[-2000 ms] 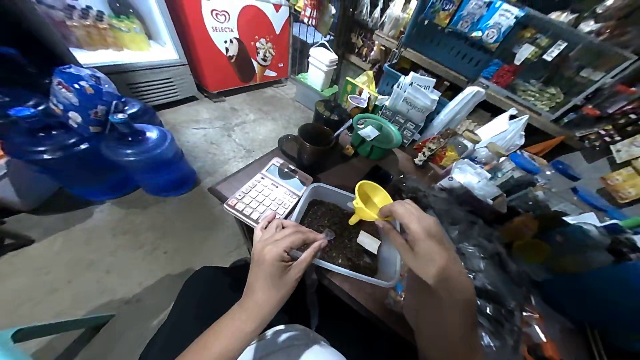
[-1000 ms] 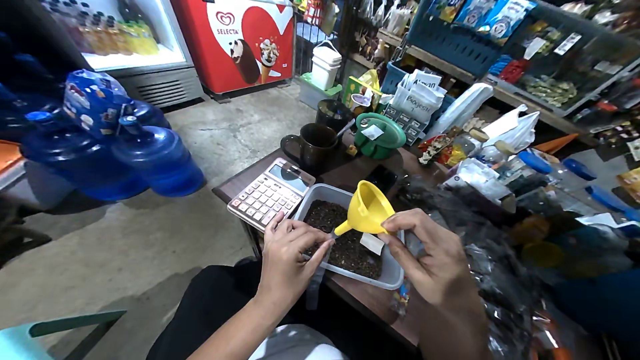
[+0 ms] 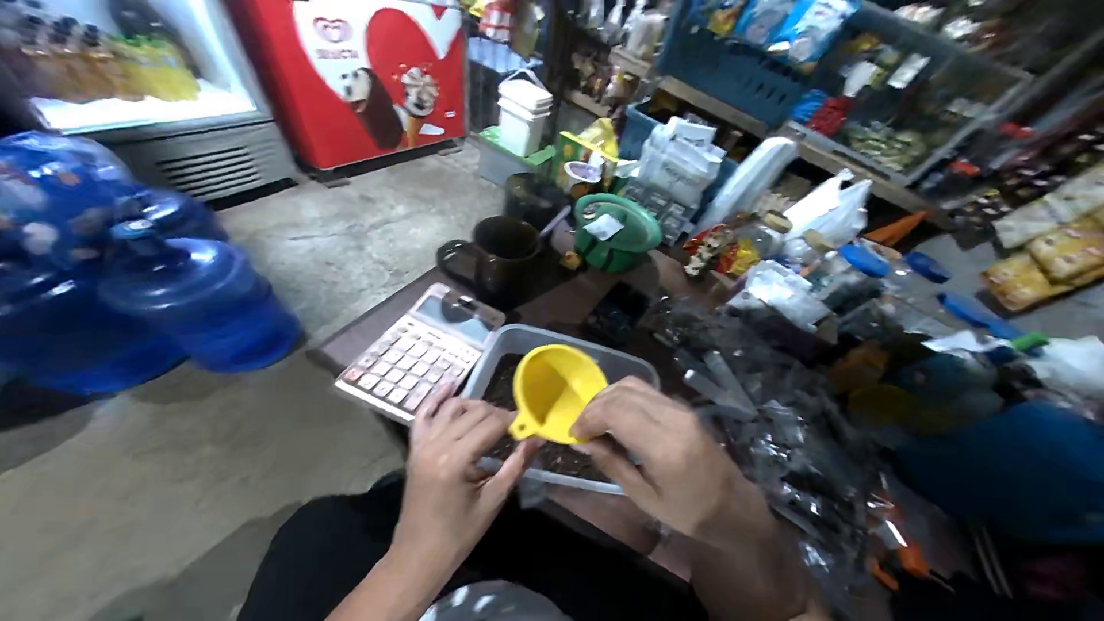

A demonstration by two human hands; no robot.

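Note:
My right hand [image 3: 660,448] grips the rim of a yellow plastic funnel [image 3: 556,392], tilted so its wide mouth faces up toward me. Just left of it, my left hand [image 3: 466,457] has its thumb and fingers close to the funnel's lower edge; whatever sits between those fingertips is hidden. Both hands are over a clear plastic tub [image 3: 621,362] holding a dark, crumbly material [image 3: 565,461]. The funnel's spout cannot be seen. A pink calculator [image 3: 414,354] lies against the tub's left side.
Behind the tub stand a dark mug [image 3: 500,259] and a green plastic container [image 3: 617,233]. Crumpled clear plastic bags [image 3: 776,431] cover the table's right part. Blue water jugs [image 3: 198,302] stand on the floor at left, with a red freezer [image 3: 379,78] beyond.
The funnel, earlier held with its spout toward my left fingertips, is now turned with its mouth facing me. A pale piece seen on the dark material is now out of sight.

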